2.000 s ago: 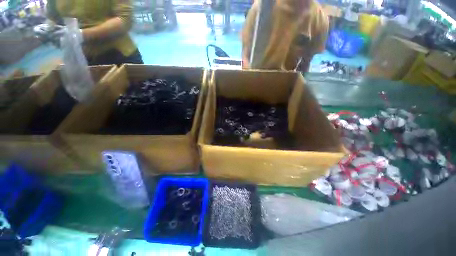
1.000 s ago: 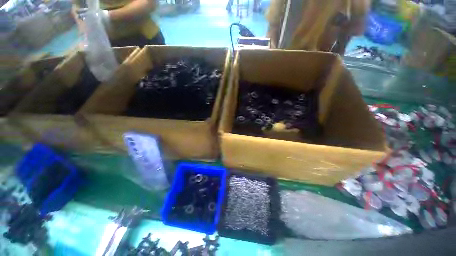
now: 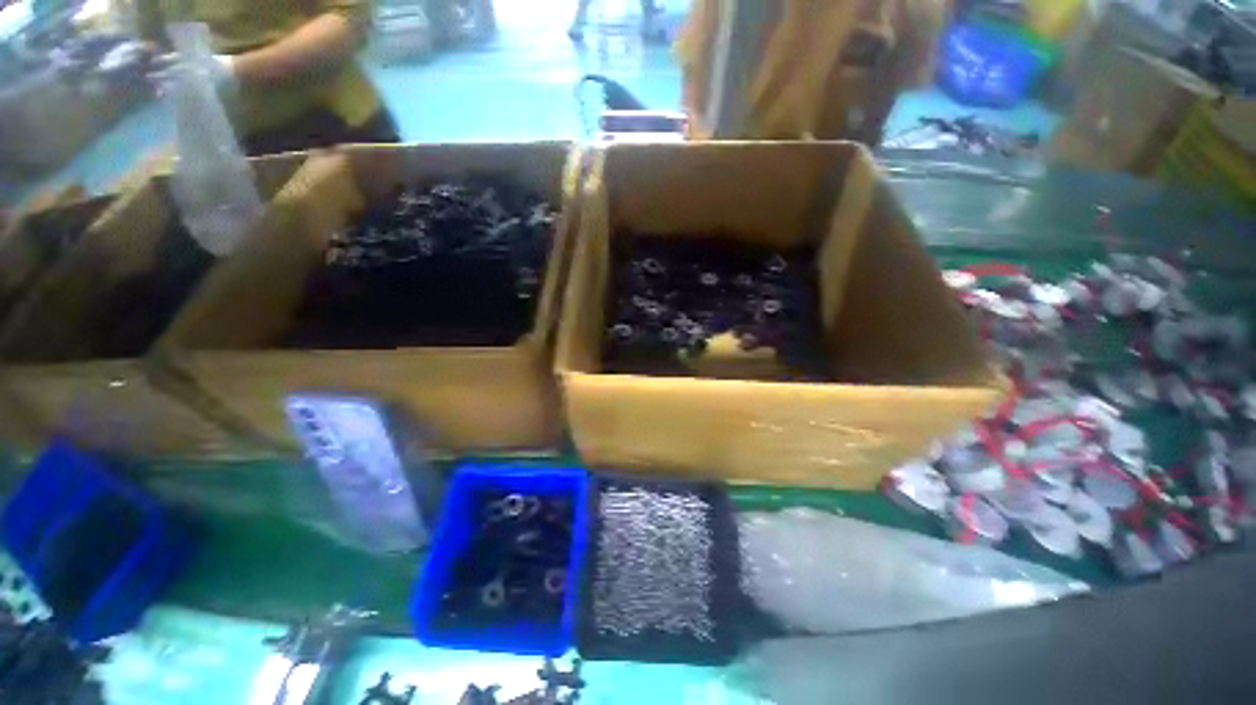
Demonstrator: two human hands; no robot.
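Observation:
Neither of my hands is in the picture. Nearest in front of me, a blue parts bin (image 3: pixel 433 606) holds dark parts and a few rings. Against its right side stands a black tray full of small silver metal fasteners (image 3: pixel 653 562). Small black plastic parts (image 3: pixel 558 680) lie at the bottom edge on the pale turquoise sheet (image 3: pixel 179 661), partly cut off. A shiny metal bar (image 3: pixel 295 675) lies left of them. A clear plastic bag (image 3: pixel 882 572) lies right of the tray.
Open cardboard boxes (image 3: pixel 771 430) with dark parts stand behind. A smartphone (image 3: pixel 356 468) leans on one. Another blue bin (image 3: pixel 90 544) is at left. Round silver-white parts with red wires (image 3: pixel 1061 482) lie at right. A grey surface (image 3: pixel 1019 654) fills the lower right. Two people stand beyond.
The view shifted right and down the scene, then back left, so the bins and boxes moved right in the picture and then left again. No handling of parts is visible.

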